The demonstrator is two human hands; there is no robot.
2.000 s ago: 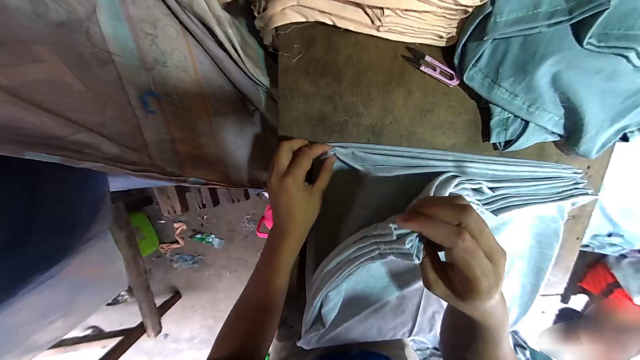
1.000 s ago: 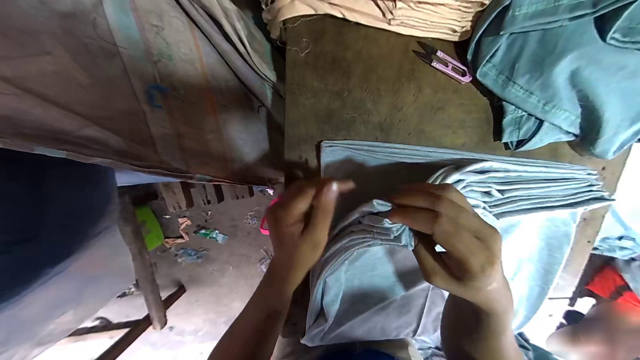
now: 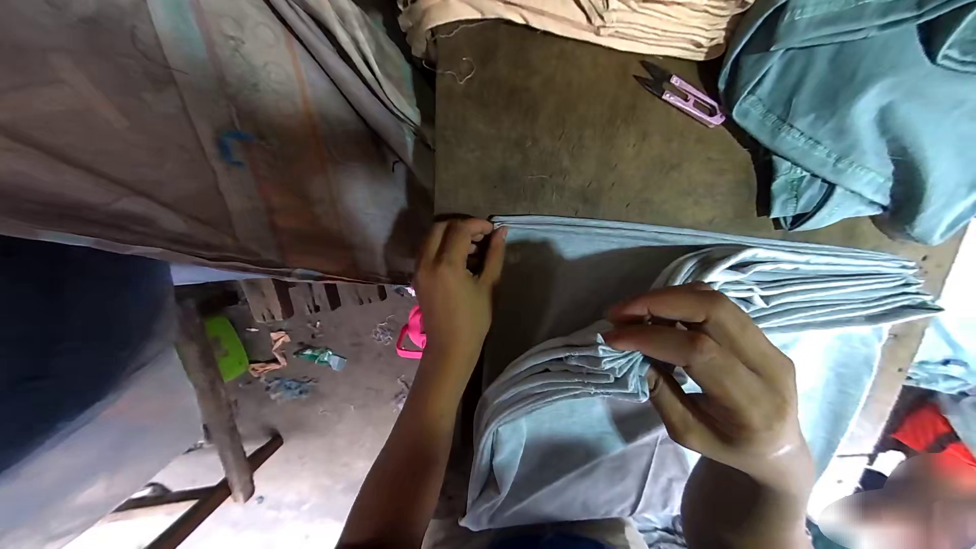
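Note:
A stack of light blue fabric pieces (image 3: 564, 450) lies on the wooden table (image 3: 595, 145), its upper layers folded back in curved bunches. My left hand (image 3: 457, 267) pinches the far left corner of the lower layer between thumb and fingertips. The bunched edges of several layers are gripped by my right hand (image 3: 717, 366), thumb below and fingers above. To the right of it, more folded layers (image 3: 808, 286) lie stacked along the far edge of the fabric.
Pink-handled thread snips (image 3: 686, 97) lie beyond the stack, near a teal garment (image 3: 831, 114). Beige folded cloth (image 3: 587, 23) sits at the far edge. A large draped cloth (image 3: 191, 137) hangs at left above a floor with scraps. A blurred person (image 3: 907, 503) is at lower right.
My left hand was at the fabric's corner two seconds ago, came off it toward my right hand one second ago, and is at the corner again. My right hand still holds the bunched layers.

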